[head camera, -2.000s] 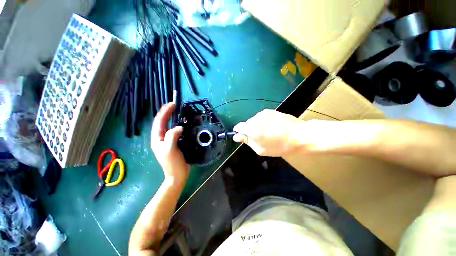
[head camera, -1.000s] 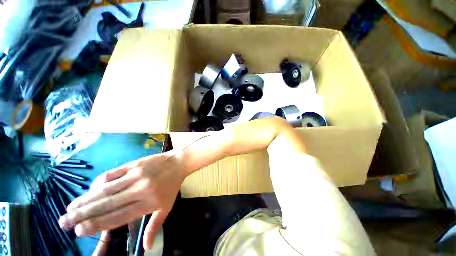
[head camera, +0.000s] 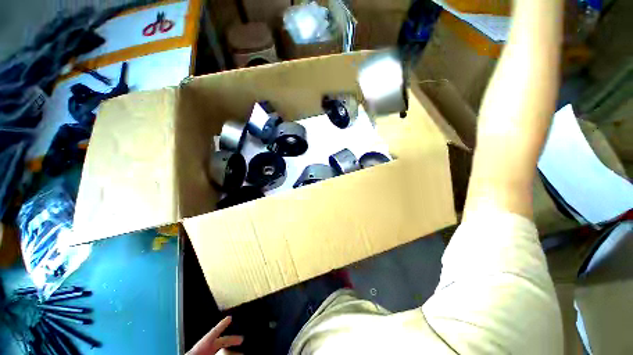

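Observation:
A silver-sided black housing [head camera: 382,82] shows large and blurred over the carton's back right corner, with no hand seen touching it. Several black housings with silver drum sides [head camera: 267,170] lie loose on a white sheet in the open carton [head camera: 326,236]. My right arm reaches up past the carton's right side, and its hand is beyond the top edge. My left hand [head camera: 214,341] is cut off by the bottom edge, below the carton's front flap, with its visible fingers apart and nothing seen in them.
Black rods [head camera: 66,319] fan out on the green bench [head camera: 132,291] at lower left, below a clear plastic bag [head camera: 45,239]. Red-handled scissors [head camera: 158,26] lie on a white surface at back left. White sheets [head camera: 590,166] are at right.
The view has swung right. My right arm has moved from across the carton's front to its right side, and its hand has left the picture. The large blurred housing has appeared over the carton.

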